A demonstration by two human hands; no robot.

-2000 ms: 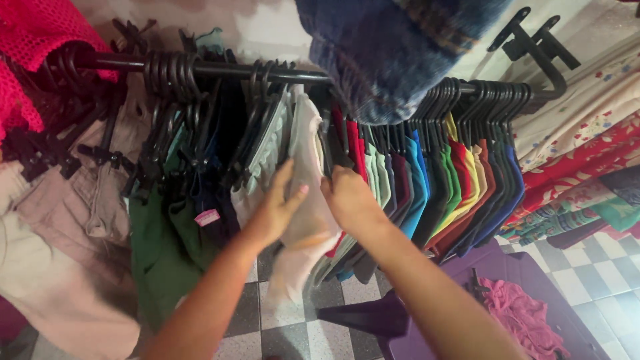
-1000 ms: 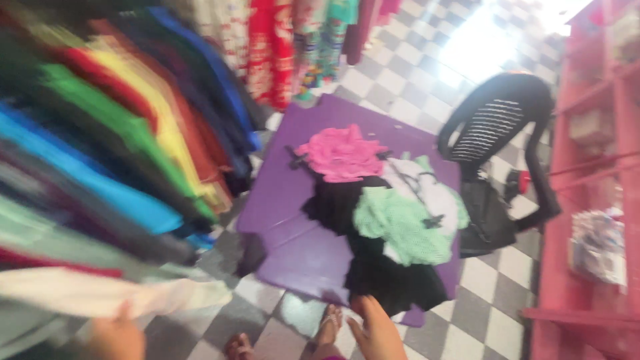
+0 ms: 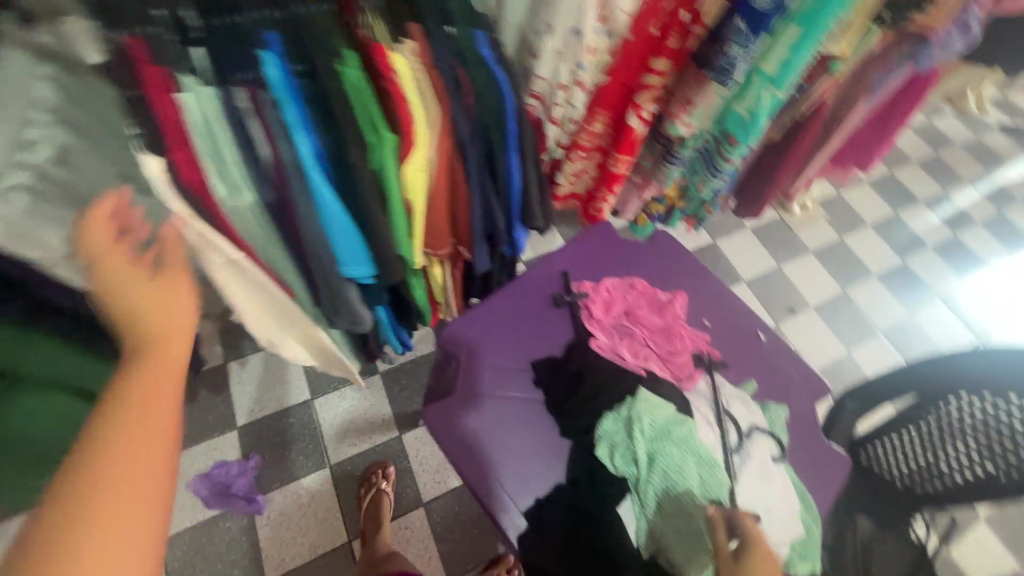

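At the left of the head view my left hand is raised with its fingers apart, beside a cream garment hanging among the racked clothes. My right hand, partly cut off by the bottom edge, grips a black hanger at the lower right. Under the hanger, mint green garments and a white garment lie on a purple plastic table. Near them are a bright pink garment and black clothing.
Coloured garments hang close together along the upper left, with patterned red fabric to their right. A black chair stands right of the table. A purple cloth lies on the checkered floor near my sandalled foot.
The view has swung from the rack toward the table. My right hand, at the rack two seconds ago, is now over the clothes on the table, on a hanger.
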